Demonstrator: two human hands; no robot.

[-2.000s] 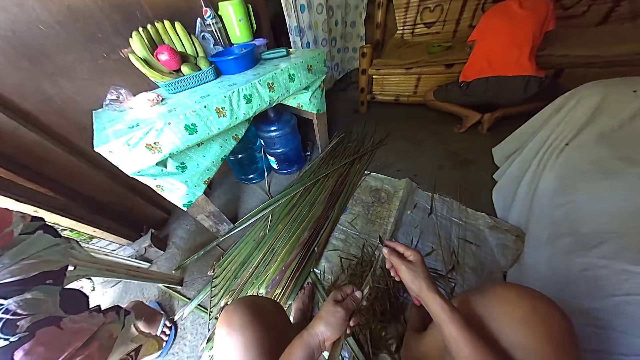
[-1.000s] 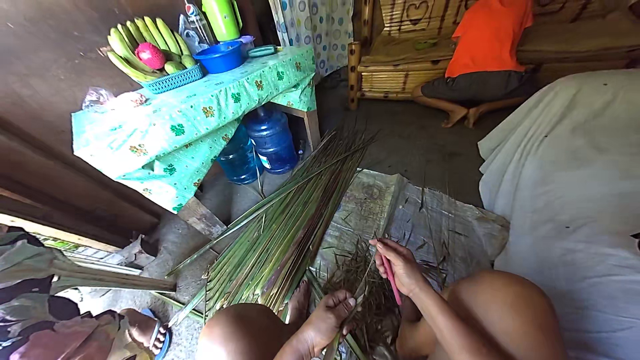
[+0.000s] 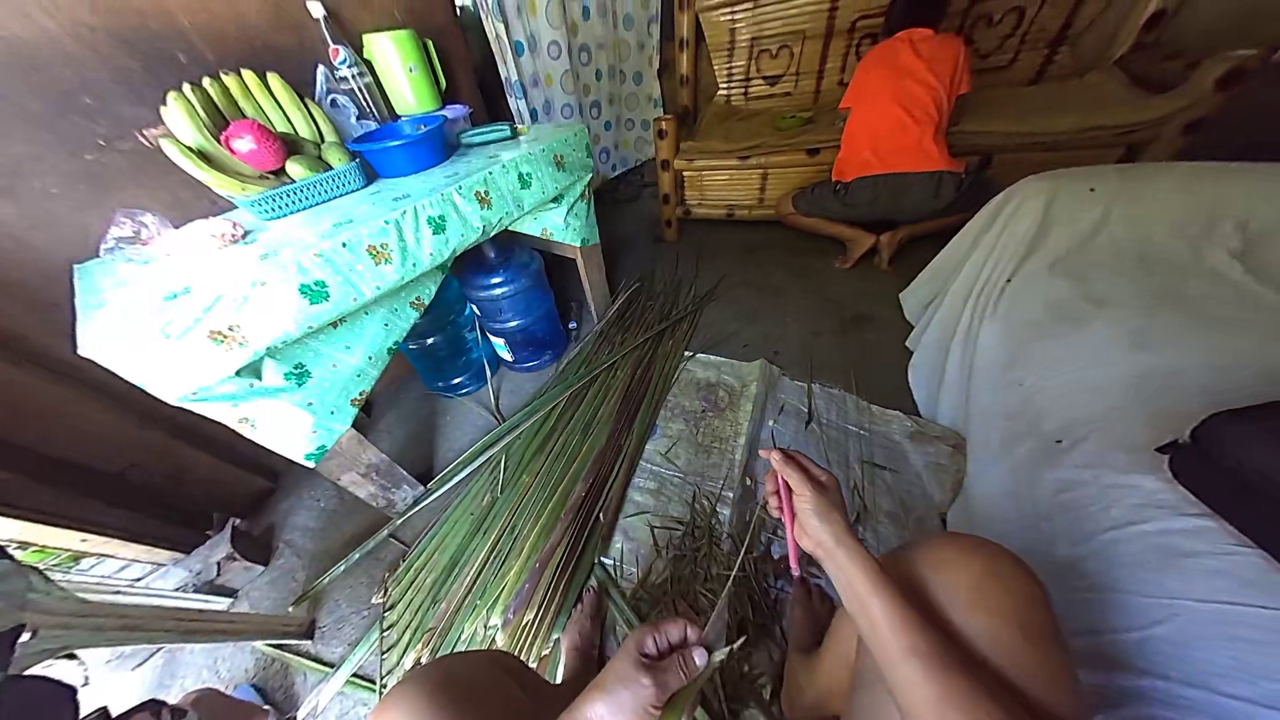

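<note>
My left hand [image 3: 650,665], low in the middle, is closed on a palm leaf strip [image 3: 690,690] whose end sticks out past the thumb. My right hand [image 3: 805,500], higher and to the right, grips a tool with a pink handle [image 3: 789,525]; its blade is hard to make out. A thin strand [image 3: 738,570] runs between the two hands. Under them lies a heap of leaf shavings [image 3: 700,575]. To the left of my hands a large fanned bundle of long green palm leaflets [image 3: 530,490] rests on the floor.
A worn sheet [image 3: 850,440] covers the floor ahead. At left stands a table with a green patterned cloth [image 3: 400,250], with blue water jugs [image 3: 515,305] beneath. A person in an orange shirt [image 3: 900,105] kneels at a bamboo bench [image 3: 755,160]. White cloth [image 3: 1090,330] drapes at right.
The pink handle, not visible in the oldest frame, shows in my right hand. The person at lower left, whose sandalled foot was visible, is now mostly out of view.
</note>
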